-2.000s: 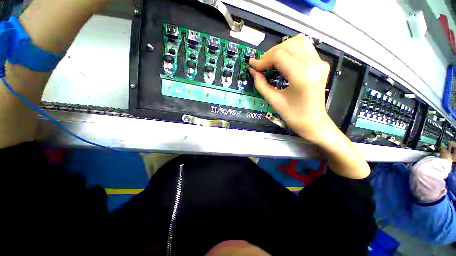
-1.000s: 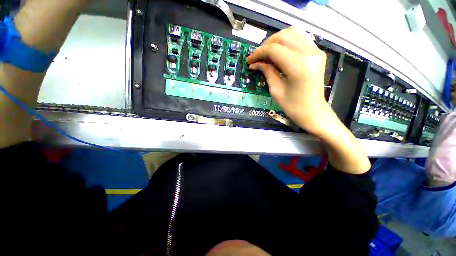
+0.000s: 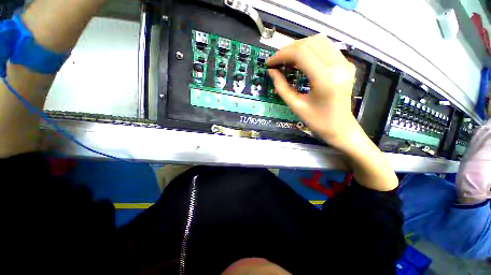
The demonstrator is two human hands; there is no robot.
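A green circuit board panel [image 3: 237, 105] lies in a black solder pallet [image 3: 180, 102] in front of me, with fitted components in repeated rows. My right hand [image 3: 317, 80] is over the middle and right of the panel, thumb and forefinger nearly together at a board; whether a small part is between them cannot be told. The hand hides several boards. My left hand is cut off by the top edge; only the forearm with a blue wrist strap [image 3: 35, 53] shows at the upper left.
Metal clips [image 3: 237, 132] sit on the pallet edges. A silvery conveyor rail [image 3: 177, 147] runs along the near side, with a dark chain [image 3: 91, 116] at left. Another loaded pallet [image 3: 417, 121] lies to the right. A person in blue [image 3: 441, 215] is at far right.
The pallet and panel have shifted right along the line. My right hand stays in about the same place, now over a board farther left on the panel. The person at right has moved closer.
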